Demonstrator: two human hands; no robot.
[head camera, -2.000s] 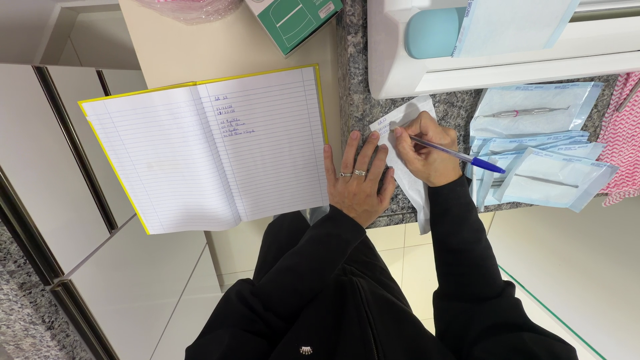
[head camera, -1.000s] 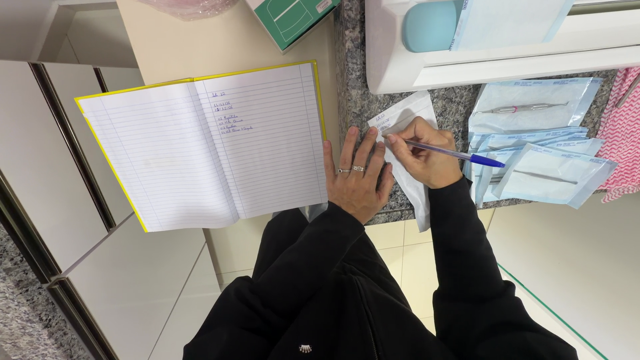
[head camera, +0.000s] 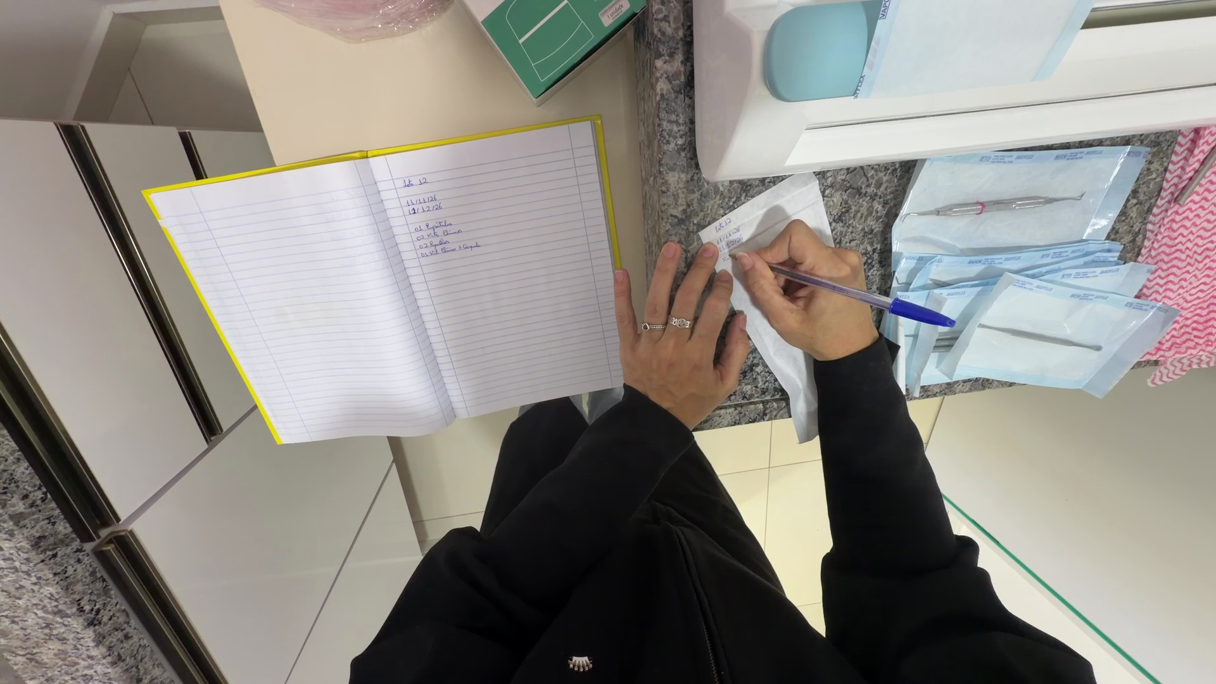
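My right hand (head camera: 812, 290) grips a ballpoint pen with a blue cap (head camera: 921, 312) on its rear end, the tip on a white paper pouch (head camera: 788, 356) that bears handwriting. Two rings are on my left hand (head camera: 679, 337), which lies flat with fingers spread, its fingertips at the pouch's left edge and its outer side by the open notebook. That lined notebook (head camera: 513, 304) has a yellow cover and a few handwritten lines on its right page. Right of my right hand, several clear-and-blue sterilization pouches (head camera: 1016, 204) overlap, some with thin metal instruments inside.
A green and white box (head camera: 560, 38) and a pink translucent item (head camera: 361, 14) are at the top. The white appliance (head camera: 750, 123) at the upper right carries a light-blue rounded object (head camera: 817, 52) and another pouch (head camera: 978, 47). A pink zigzag cloth (head camera: 1178, 256) lies far right on the granite counter (head camera: 674, 190).
A little more handwriting stands on the white pouch, and my right hand has shifted slightly along it with the pen. My left hand remains in place.
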